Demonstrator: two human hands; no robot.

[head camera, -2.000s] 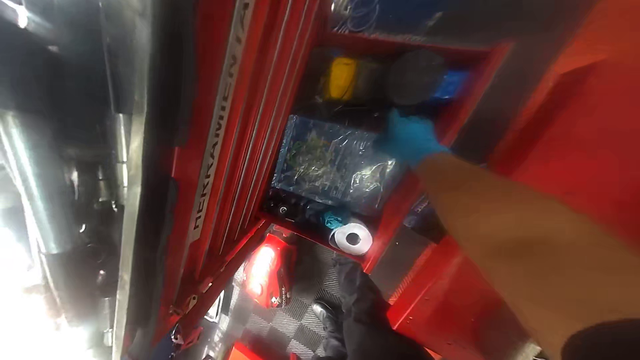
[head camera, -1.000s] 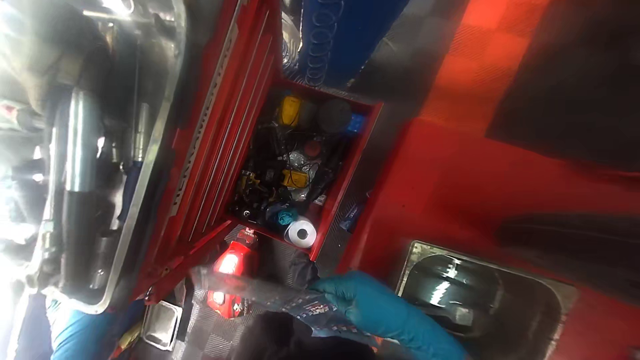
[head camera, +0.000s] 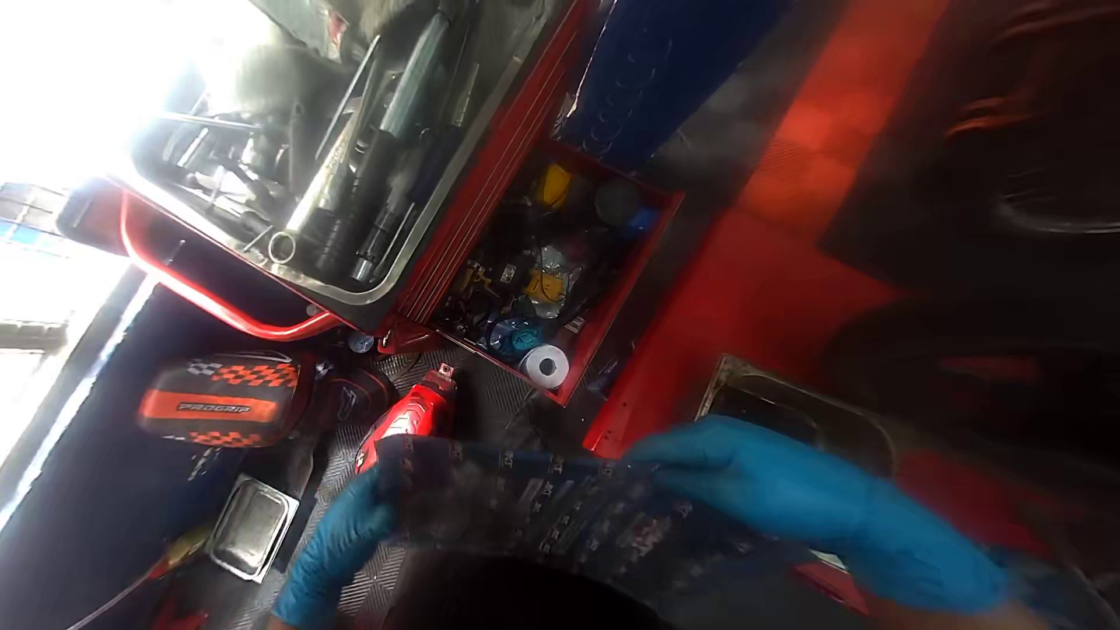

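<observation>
Both of my hands wear blue gloves. Between them stretches a clear, printed plastic bag [head camera: 525, 499], low in the head view; its contents are too blurred to tell. My left hand [head camera: 346, 534] grips its left edge. At its upper right edge, my right hand [head camera: 752, 481] pinches the bag between thumb and fingers. Beyond the bag is an open red drawer [head camera: 626, 306] of a tool chest, holding a white roll [head camera: 545, 366], a crumpled teal glove [head camera: 522, 338], yellow items and other small parts. A red tool [head camera: 411, 416] lies just past my left hand.
A metal tray [head camera: 394, 284] of wrenches and sockets tops the chest, with a red side handle [head camera: 219, 311] below. An orange and black Progrip pad [head camera: 219, 402] is at left. Small metal trays stand at lower left [head camera: 254, 528] and right [head camera: 787, 398].
My right hand was reaching over the drawer, where the plastic bag lay. The bag is now out of the drawer and held between both hands. The view has shifted.
</observation>
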